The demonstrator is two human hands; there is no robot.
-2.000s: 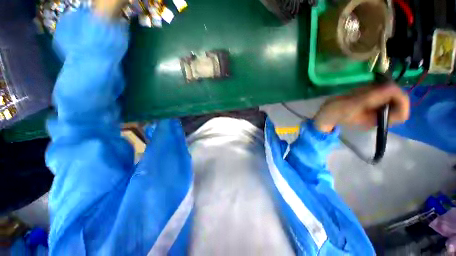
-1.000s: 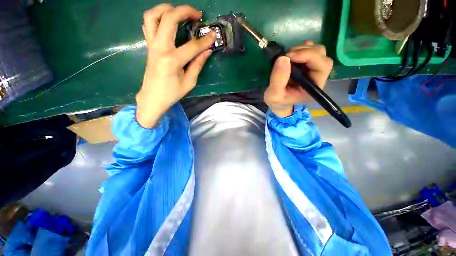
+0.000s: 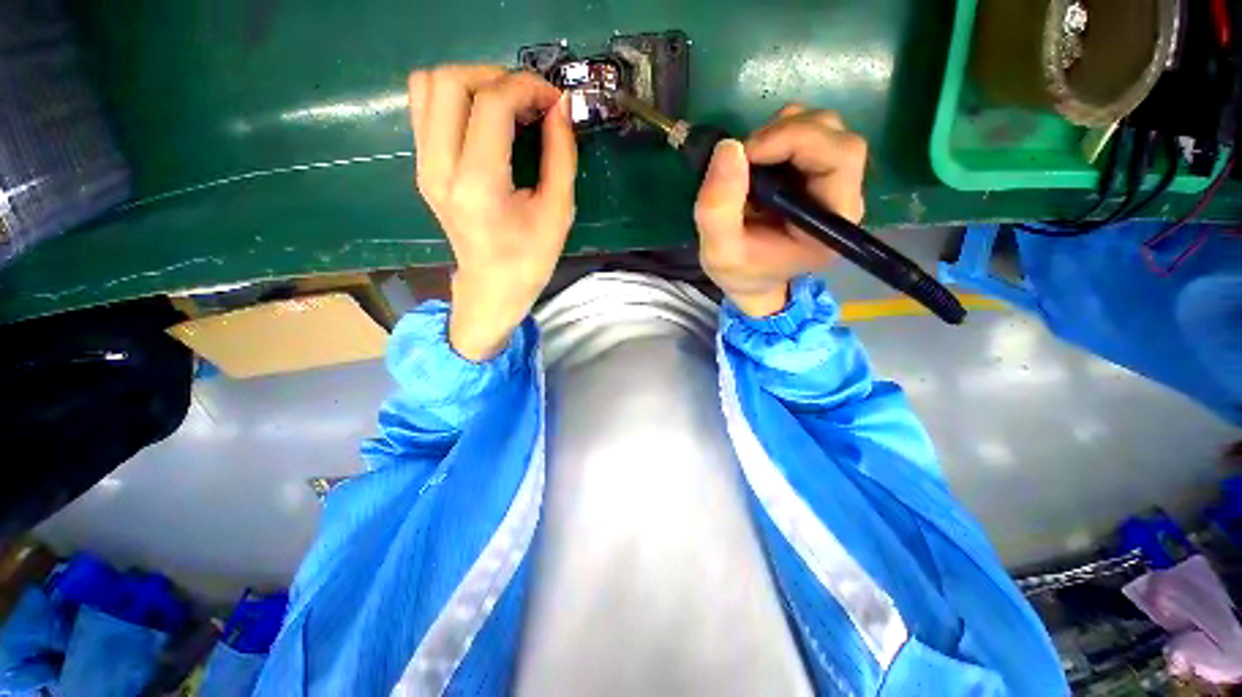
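The dark metal fixture (image 3: 659, 68) lies on the green mat at the top middle, with a small white-silver module (image 3: 588, 93) seated in it. My right hand (image 3: 787, 204) holds the black soldering iron (image 3: 851, 242) like a pen, its metal tip at the right side of the module. My left hand (image 3: 499, 177) is at the module's left edge, thumb and forefinger pinched together at the solder wire (image 3: 293, 166), which trails left over the mat. The contact between wire and iron tip is too small to tell.
A green tray (image 3: 953, 116) with a round brownish pot (image 3: 1120, 55) stands at the upper right, black cables beside it. Stacked clear blister trays (image 3: 55, 136) lie at the left. A cardboard piece (image 3: 279, 334) is below the bench edge. Blue fabric (image 3: 1144, 300) hangs at the right.
From reaching to the parts pile, my left hand has come to the fixture, then drawn slightly back from the module. The iron, first near the tray, is now at the module.
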